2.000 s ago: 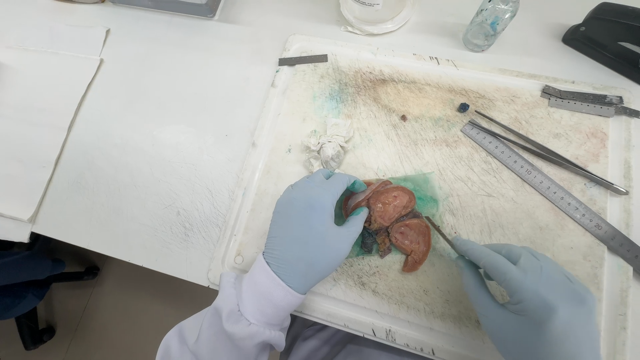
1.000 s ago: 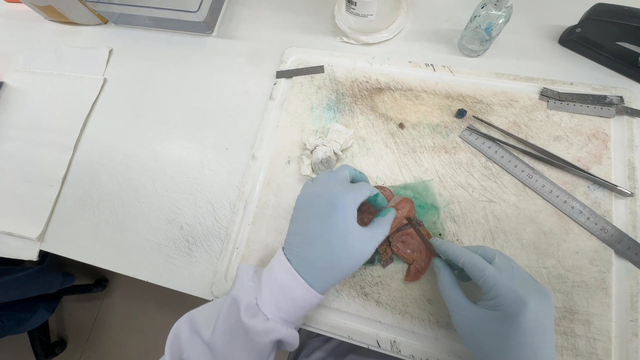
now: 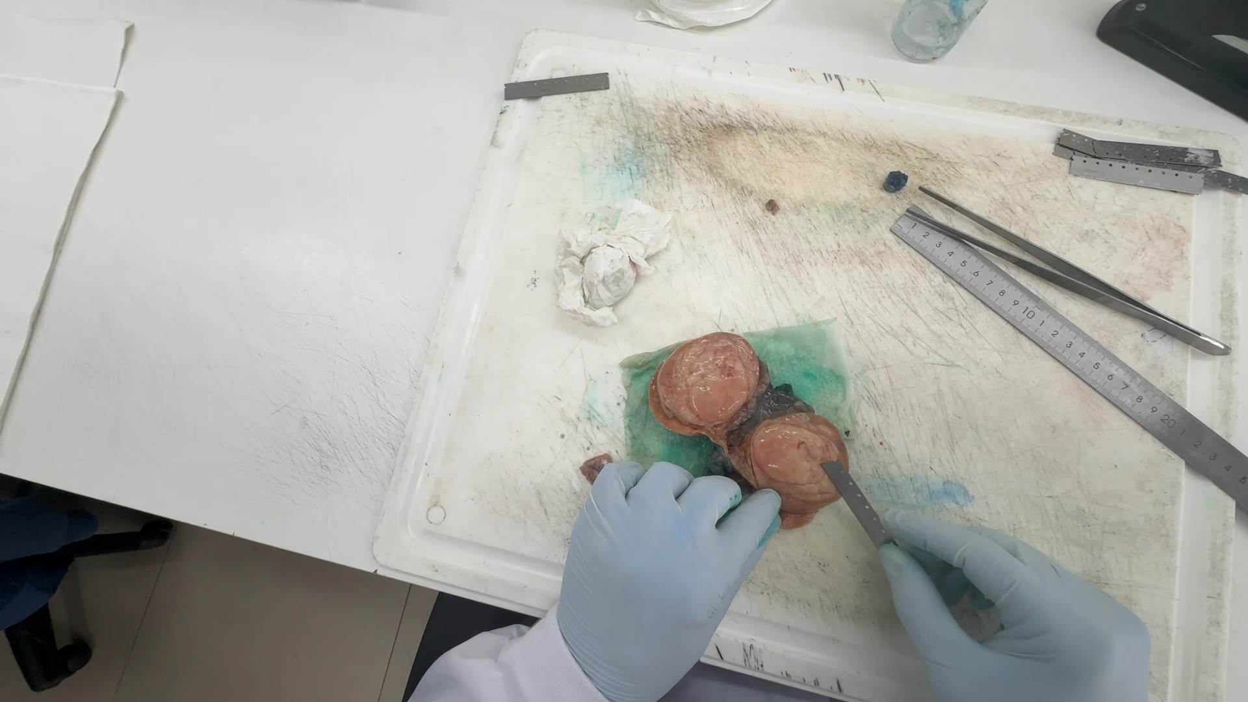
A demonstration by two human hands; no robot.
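A reddish-brown tissue specimen with two rounded lobes lies on a green-stained sheet on a white cutting board. My gloved left hand rests at the specimen's near edge, fingers curled; whether it grips anything there is hidden. In my gloved right hand is a thin metal blade, pinched between thumb and fingers, its tip at the surface of the right lobe. A small tissue piece lies beside my left fingertips.
Crumpled white paper lies behind the specimen. To the right are a steel ruler, tweezers and several flat metal blades. Another blade sits at the board's back left. A glass bottle stands beyond the board.
The specimen, earlier partly covered by my left hand, now shows two rounded lobes side by side. My left hand has moved to its near edge. A small tissue piece now shows at the left.
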